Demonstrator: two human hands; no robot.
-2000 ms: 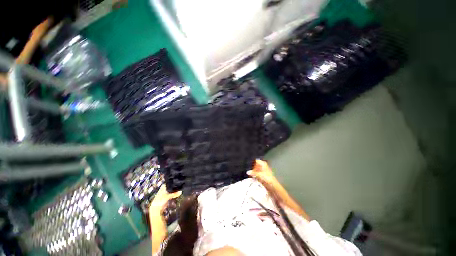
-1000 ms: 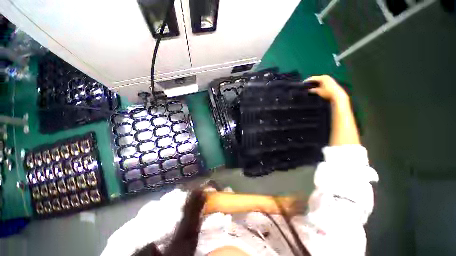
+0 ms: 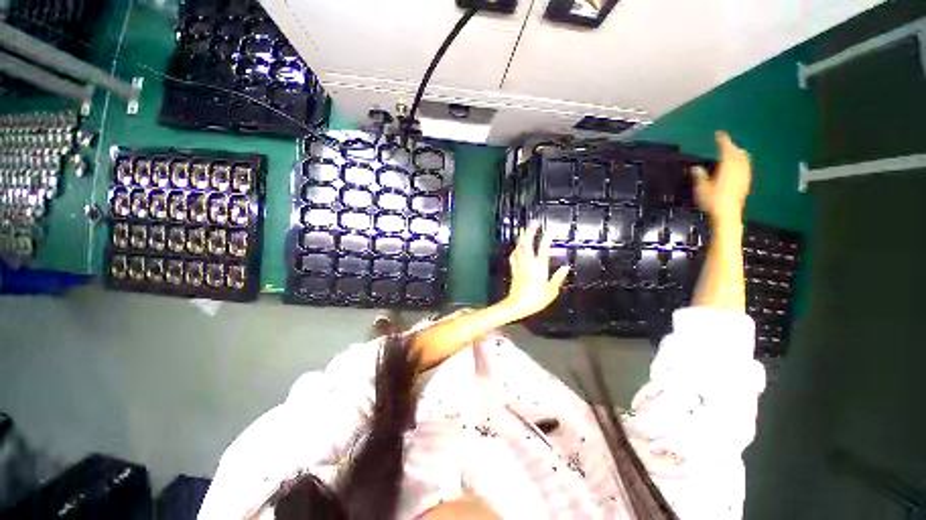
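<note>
A stack of black plastic trays (image 3: 609,229) lies on the green bench mat right of centre, its top tray showing dark, glossy pockets. My left hand (image 3: 534,276) rests at the stack's left part, fingers spread, holding nothing. My right hand (image 3: 723,183) is at the stack's upper right corner, fingers apart; whether it touches the stack I cannot tell. Left of the stack lies an empty-looking blister tray (image 3: 371,223) with white glare. Further left a blister tray (image 3: 185,225) is filled with silvery and gold modules.
A white machine cabinet (image 3: 569,71) with a black cable (image 3: 437,66) stands behind. More black trays lie at the upper left (image 3: 239,71) and right (image 3: 772,284). Laid-out silvery modules (image 3: 36,173) are at the far left. Black stacks (image 3: 91,488) stand on the floor.
The raised black trays now lie flat as a stack, top pockets visible. My left hand has come from near my body onto the stack. My right hand has opened. The view has shifted.
</note>
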